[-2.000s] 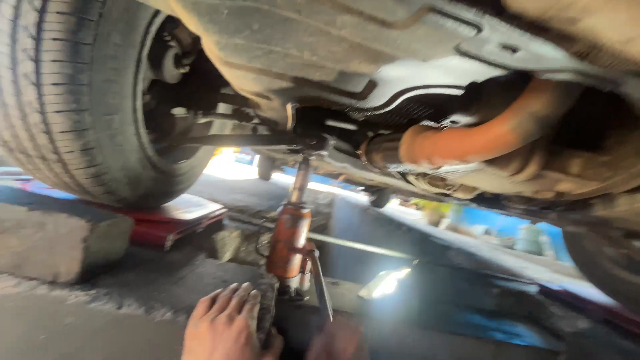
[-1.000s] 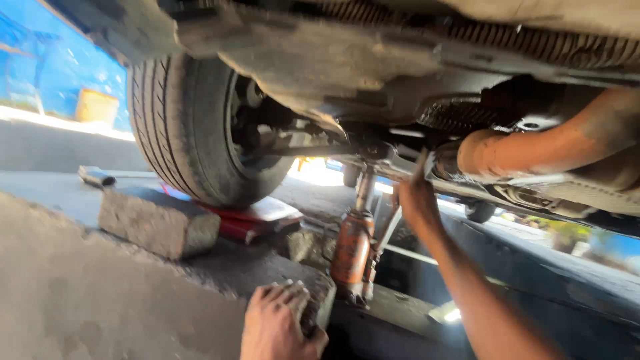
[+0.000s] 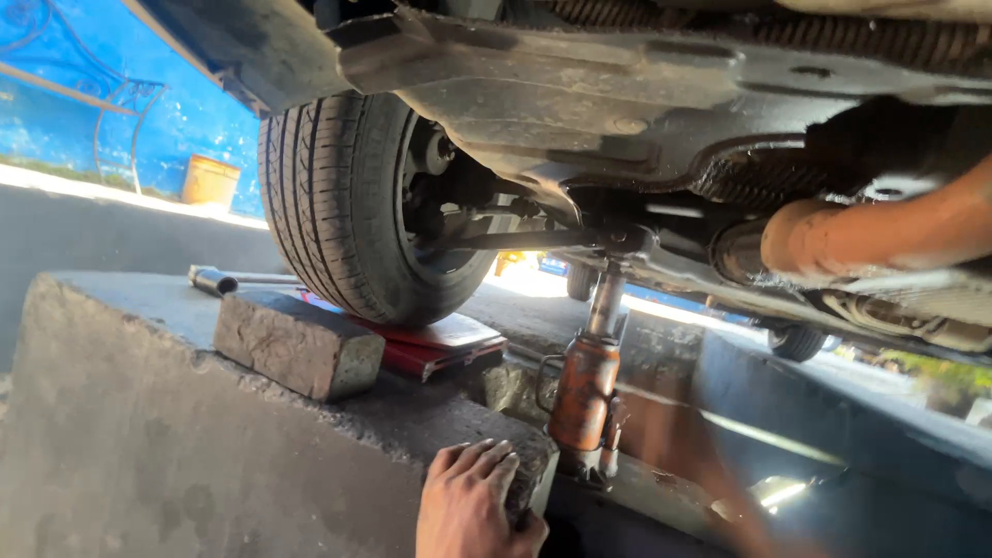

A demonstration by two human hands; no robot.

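Note:
My left hand [image 3: 477,500] rests on the corner of a stone block [image 3: 535,473] at the edge of a concrete ledge, fingers over its top. Right of it stands an orange hydraulic bottle jack [image 3: 585,395], its ram up against a metal arm [image 3: 558,239] under the raised car. My right hand [image 3: 666,426] is a motion blur just right of the jack; its fingers and anything in them cannot be made out. A car tyre [image 3: 333,209] stands left of the jack, above a red metal object [image 3: 442,341].
A rough stone block [image 3: 291,341] lies on the concrete ledge [image 3: 116,310] near the tyre, with a metal socket tool [image 3: 213,280] behind it. The car's underbody [image 3: 573,93] and a rusty pipe [image 3: 868,236] hang low overhead. A dark pit lies right of the ledge.
My right hand has dropped from the underbody beside the jack's top to lower beside its body. My left hand stays at the block. The view has swung left.

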